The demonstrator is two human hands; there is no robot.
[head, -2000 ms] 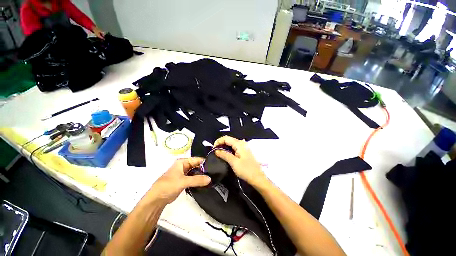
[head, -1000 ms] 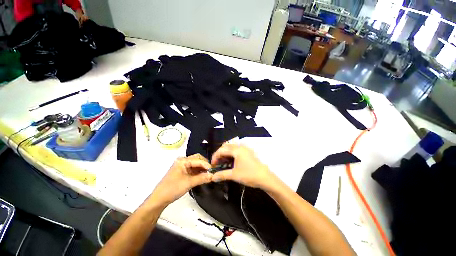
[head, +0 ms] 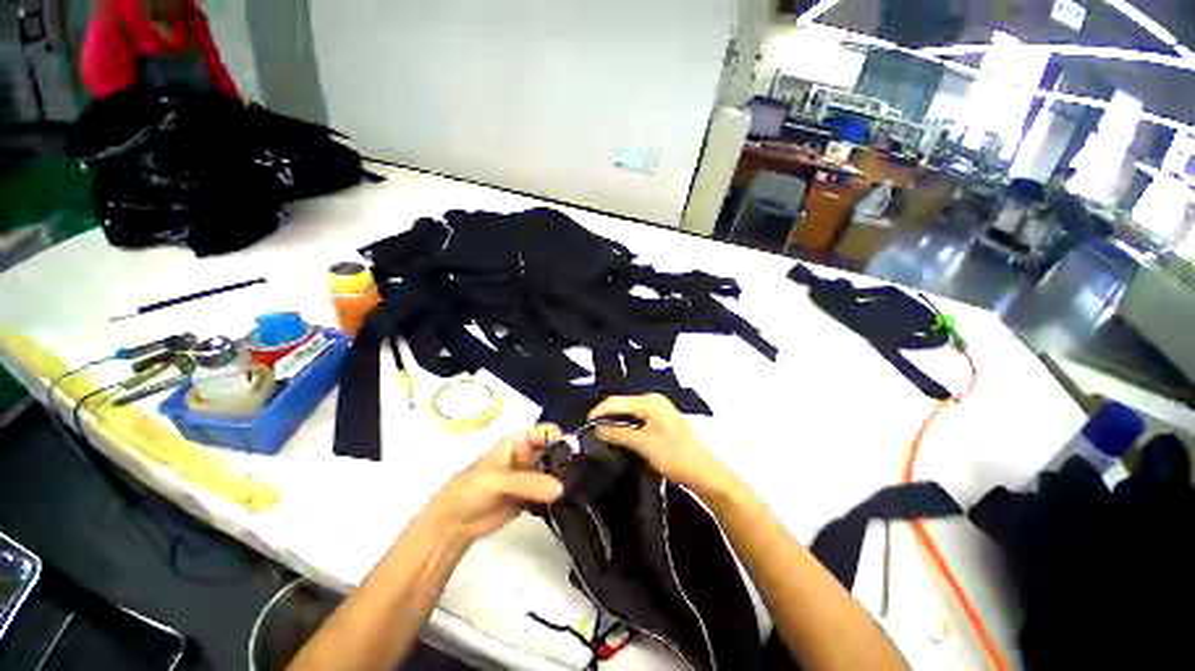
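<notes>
A black fabric pouch (head: pixel 642 564) with thin pale zipper lines lies at the table's near edge, its far end raised between my hands. My left hand (head: pixel 505 482) pinches the pouch's end from the left, with a small bluish spot at the fingertips. My right hand (head: pixel 651 437) grips the pouch's upper edge, thumb and fingers on the fabric. The fingers hide the detail held there. Tangled black cords with a red part (head: pixel 608 642) lie beside the pouch, near the table edge.
A pile of black bags and straps (head: pixel 524 275) lies ahead. A blue tray (head: pixel 262 426) with jars, an orange bottle (head: pixel 353 299) and a tape roll (head: pixel 465 404) are left. An orange hose (head: pixel 946 577) and black fabric (head: pixel 1088 564) are right. A person in red (head: pixel 112 53) stands far left.
My hands have moved slightly apart from their close pinch, opening the pouch end between them. The pouch now shows more of its long zipper lines. The camera view has tilted up.
</notes>
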